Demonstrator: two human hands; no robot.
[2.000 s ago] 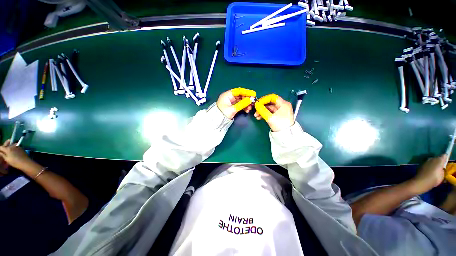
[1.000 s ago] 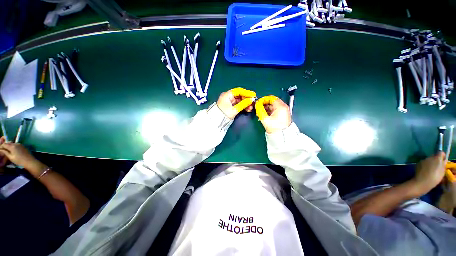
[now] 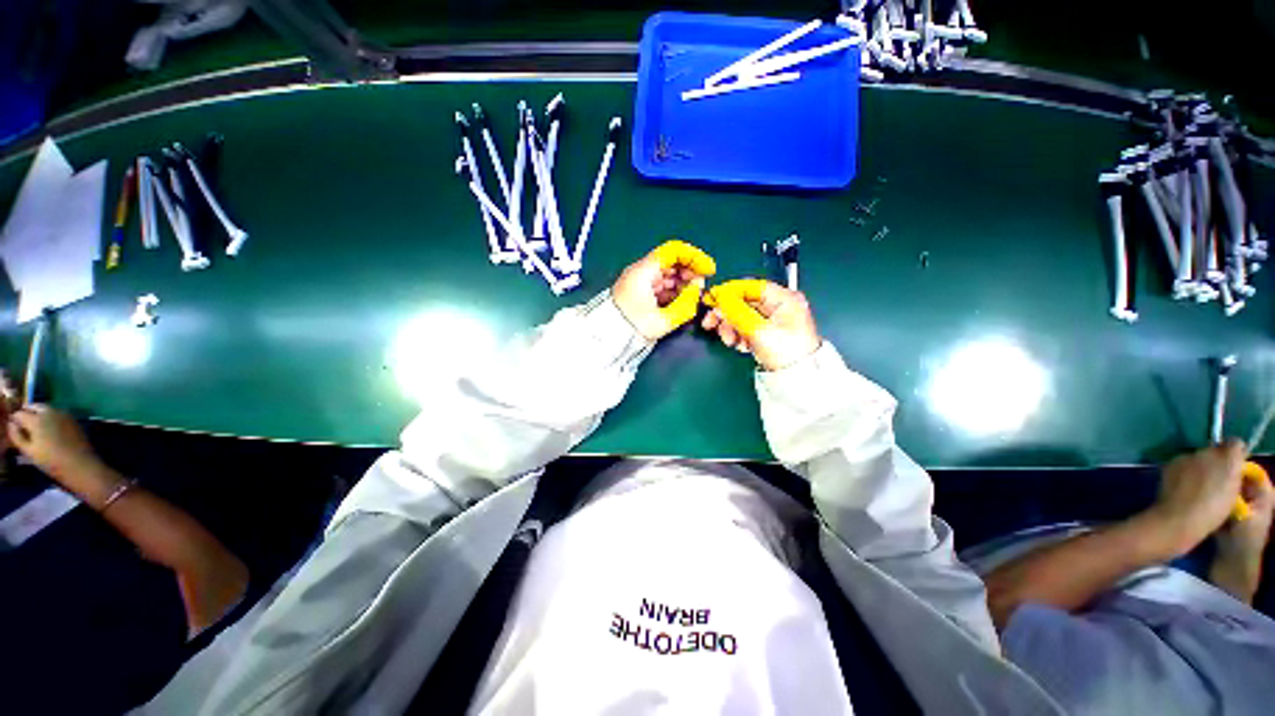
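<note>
My left hand [image 3: 657, 291] and my right hand [image 3: 762, 319], with yellow-orange finger cots, meet fingertip to fingertip over the green bench. The right thumb and finger are pinched together at the left fingertips; what lies between them is too small to tell. The left thumb and forefinger curve apart at the knuckles. A wire harness [image 3: 790, 263] with a dark and white end sticks up from behind my right hand, its lower part hidden by the hand. A fan of sleeved cables [image 3: 529, 203] lies beyond my left hand.
A blue tray [image 3: 748, 147] with white sleeving stands beyond my hands. Dark specks [image 3: 870, 210] lie right of it. Harness piles lie far right [image 3: 1189, 210], behind the tray [image 3: 916, 31] and left [image 3: 175, 210], near paper [image 3: 53, 231]. Co-workers' hands show at both sides.
My right hand has turned so its fingers point more to the left, and the harness end behind it has shifted left. My left fingers have bent differently. The co-workers' hands and pieces have moved.
</note>
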